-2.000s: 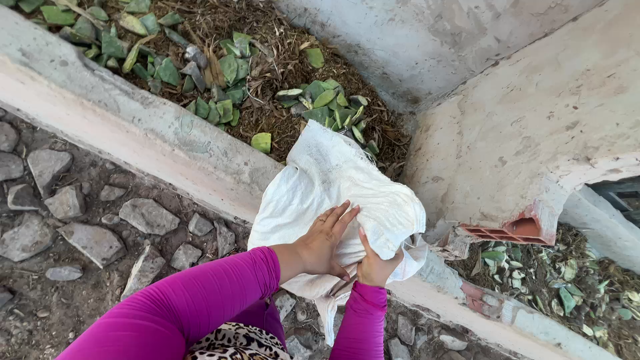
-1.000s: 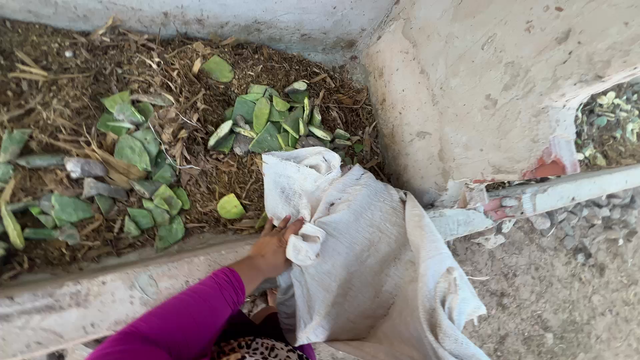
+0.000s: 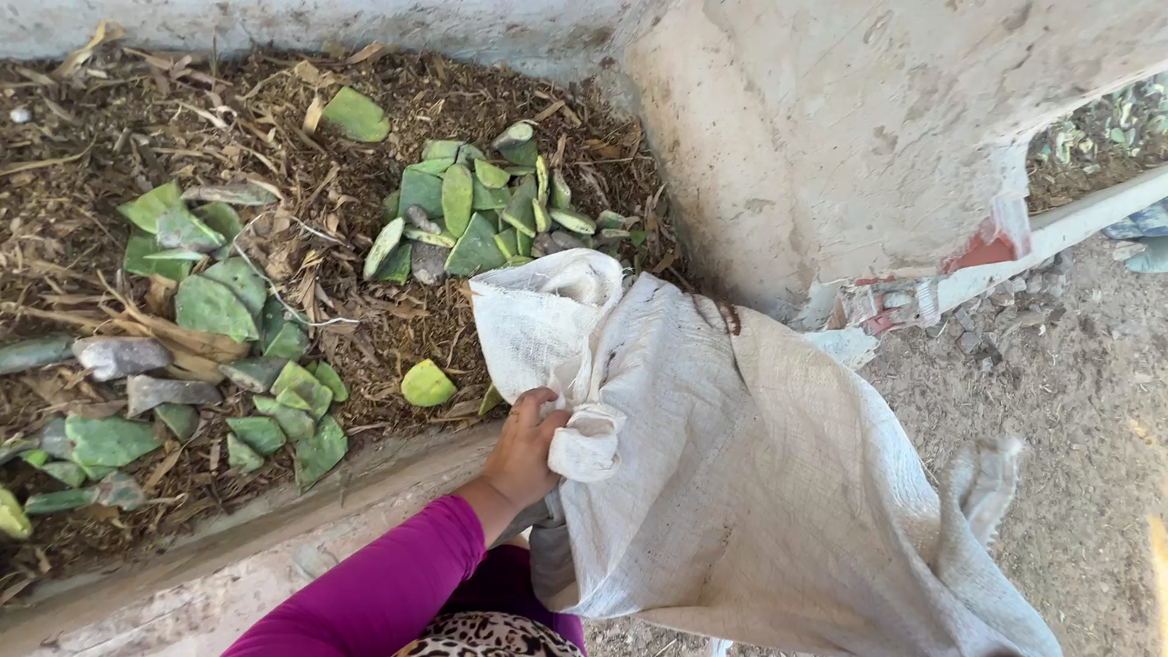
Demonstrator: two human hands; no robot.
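A white woven sack (image 3: 721,456) lies over the low wall's edge and spreads toward the lower right. My left hand (image 3: 525,452), in a magenta sleeve, grips its bunched cloth near the upper left part. My right hand is out of sight; the sack may cover it. Just beyond the sack's upper end is a heap of cut green cactus pads (image 3: 474,205) on dry plant litter. A lone yellow-green cactus piece (image 3: 427,383) lies left of the sack.
A low plastered wall (image 3: 246,557) runs along the bed of dry litter (image 3: 210,128). More cactus pieces (image 3: 214,306) lie at the left. A rough plastered partition (image 3: 776,155) rises at the right, with broken red brick (image 3: 985,248) at its foot. Gravelly ground (image 3: 1049,365) lies beyond.
The sack, bunched between both hands two seconds ago, now hangs spread out toward the right. The right hand has gone from sight. The view has shifted toward the bed.
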